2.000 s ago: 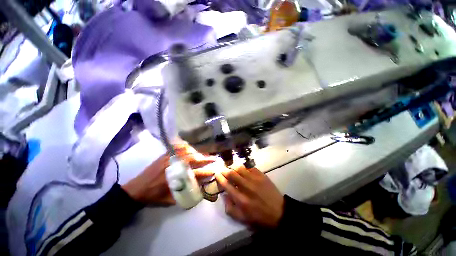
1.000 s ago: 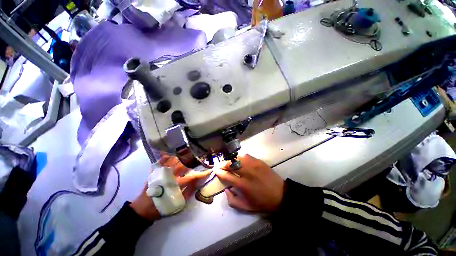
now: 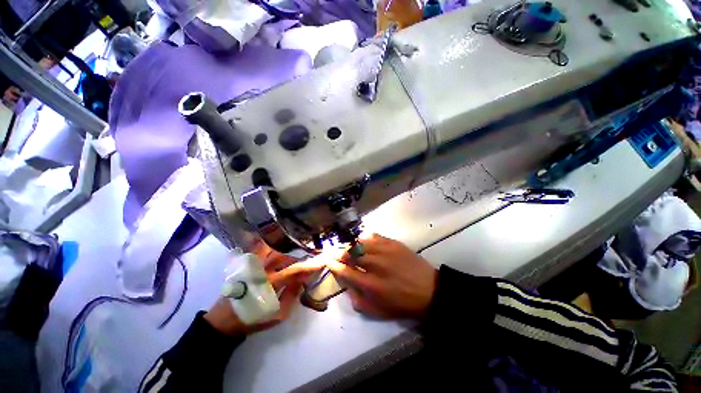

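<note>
The white sewing machine head [image 3: 307, 153] stands over both hands. The presser foot and needle area [image 3: 338, 239] is in bright lamp glare. My left hand [image 3: 270, 290] is left of the needle, partly hidden by the off-white lamp [image 3: 250, 288], its fingertips at the glare. My right hand [image 3: 388, 278] is just right of the needle, fingers bent and fingertips low on the bed by the foot. A small pale piece with a dark edge [image 3: 323, 288] shows between the hands; glare hides how the fingers hold it.
Black snips [image 3: 538, 196] lie on the bed to the right. A large lilac panel [image 3: 165, 115] is heaped behind the machine. A curved white panel [image 3: 157, 238] with dark edging lies at left. A blue spool [image 3: 543, 15] sits on top. Crumpled white and purple cloth [image 3: 653, 253] is below the table edge, right.
The view has shifted and sharpened, so the machine head appears further left and higher. Both hands stay beside the needle. The curved white panel's lower end and dark edging look slightly shifted.
</note>
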